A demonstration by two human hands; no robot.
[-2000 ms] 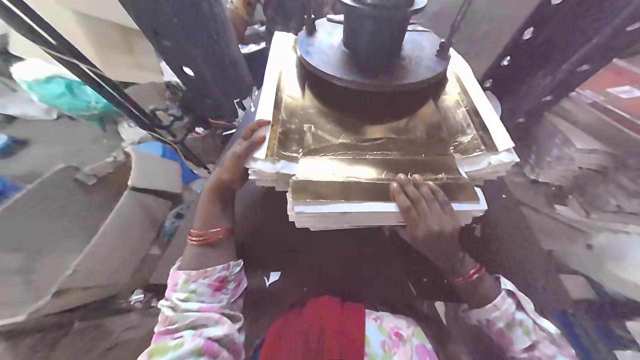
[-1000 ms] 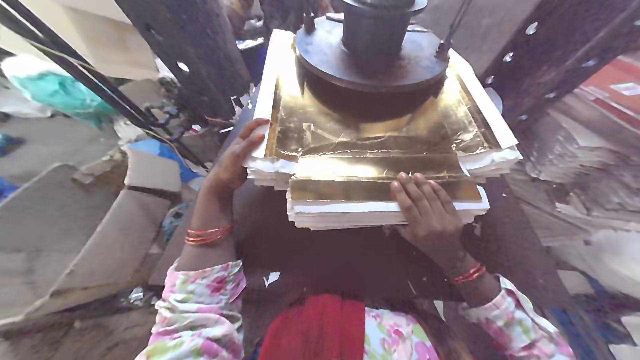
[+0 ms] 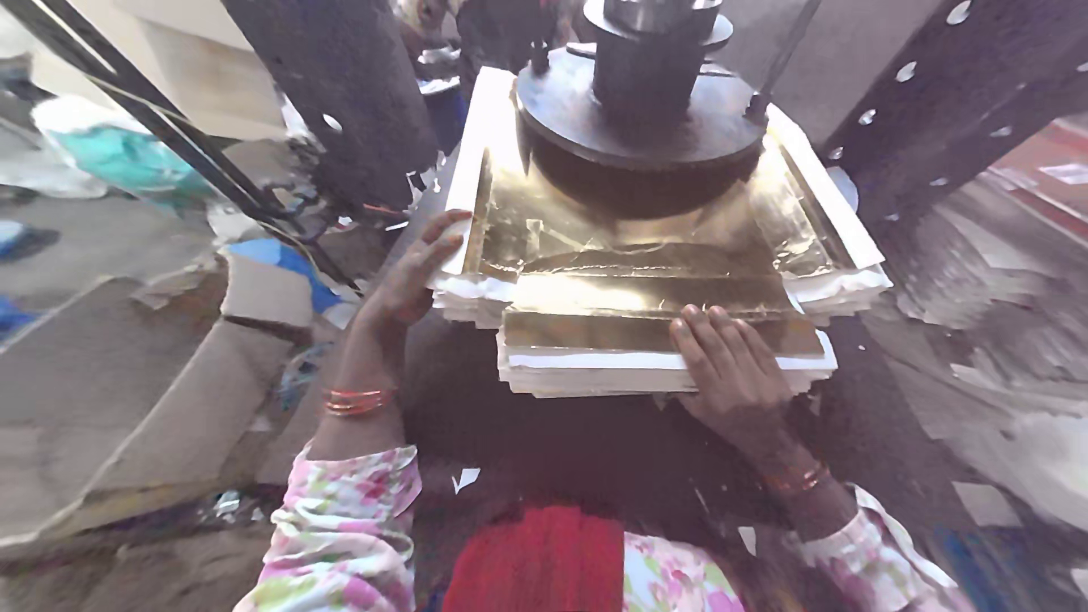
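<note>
A stack of die-cut sheets with a shiny gold top [image 3: 629,255] and white edges lies under the round metal plate [image 3: 637,127] of a press. The plate covers the middle of the gold surface. Its lower side is in shadow, so contact cannot be told. My left hand [image 3: 412,276] rests against the stack's left edge, fingertips on the white border. My right hand [image 3: 735,365] lies with its fingers flat over the gold front flap [image 3: 595,331], near its right end, and the palm hangs past the front edge. Neither hand is closed around the stack.
Dark metal uprights with holes stand at the left [image 3: 340,102] and right [image 3: 926,93]. Piled sheets [image 3: 977,263] are at the right. Cardboard pieces [image 3: 195,399] and a green-and-white plastic bag [image 3: 119,153] lie at the left. Paper scraps [image 3: 466,479] are on the dark surface nearby.
</note>
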